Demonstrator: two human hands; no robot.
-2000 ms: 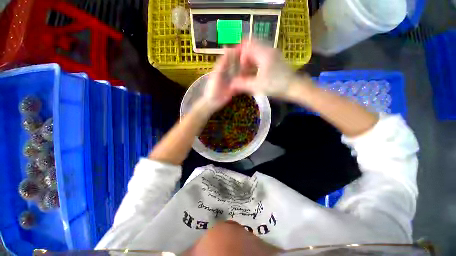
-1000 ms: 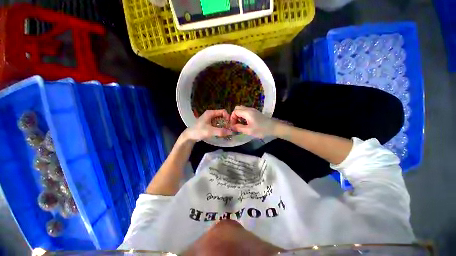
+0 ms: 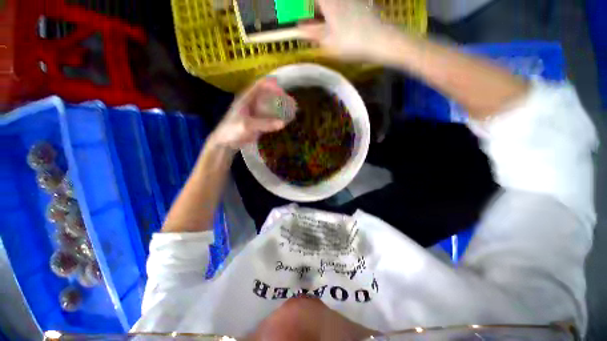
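Note:
My left hand (image 3: 249, 116) holds a roundish, pale, speckled ball (image 3: 275, 105) over the left part of the white bucket (image 3: 363, 126). The ball is blurred, so how full it is cannot be told. Multicoloured beads (image 3: 313, 136) lie in the bucket. My right hand (image 3: 343, 30) is blurred and stretched over the front of the digital scale (image 3: 273, 35), its fingers spread; whether it holds anything cannot be told. The scale's green display shows at the top edge, and its pan is out of the picture.
The yellow crate (image 3: 213, 56) carries the scale. A blue bin (image 3: 83, 200) with several speckled balls (image 3: 64, 263) stands at left, beside more bin edges. A red plastic frame (image 3: 120, 66) is upper left. A blue bin (image 3: 432, 100) at right is partly behind my right arm.
My hands have parted from together over the bucket's near rim. The left has moved up and left with the ball; the right has moved up to the scale's front.

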